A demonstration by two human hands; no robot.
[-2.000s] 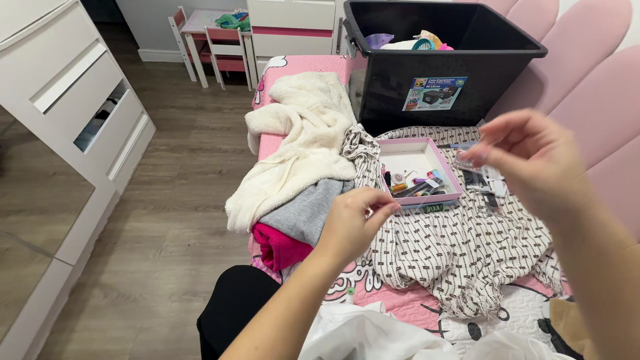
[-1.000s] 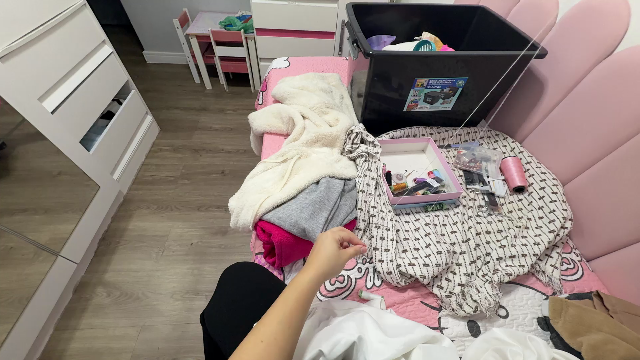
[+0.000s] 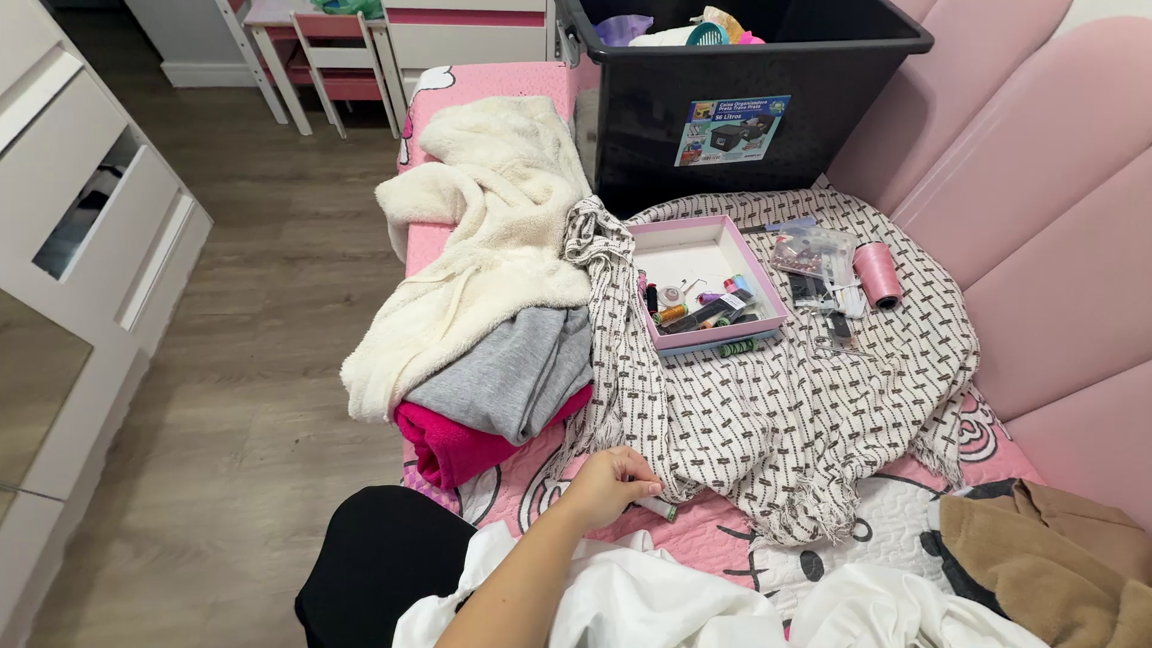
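Observation:
My left hand (image 3: 614, 488) is low at the centre, over the pink quilt, its fingertips closed on the end of a small spool of white thread (image 3: 658, 508). My right hand is out of view. Beyond the left hand, a pink-edged box (image 3: 772, 292) holds several thread spools, a tape-like roll and small packets. A green thread spool (image 3: 738, 347) lies against the box's near side. To the right of it are a clear plastic case of small items (image 3: 814, 250), a large cone of pink thread (image 3: 877, 274) and small dark and white notions, all on a patterned fringed throw (image 3: 747, 414).
A black storage bin (image 3: 765, 76) stands behind the box. Left of the throw lie a cream fleece garment (image 3: 495, 225), grey cloth (image 3: 513, 369) and magenta cloth (image 3: 450, 445). White fabric (image 3: 657, 594) is in front, brown garments (image 3: 1044, 549) at right. A padded pink headboard (image 3: 1017, 225) borders the bed.
Two seconds ago both hands were raised near the box; the right hand has since left the view. My left hand has moved down to the quilt and taken hold of the white spool.

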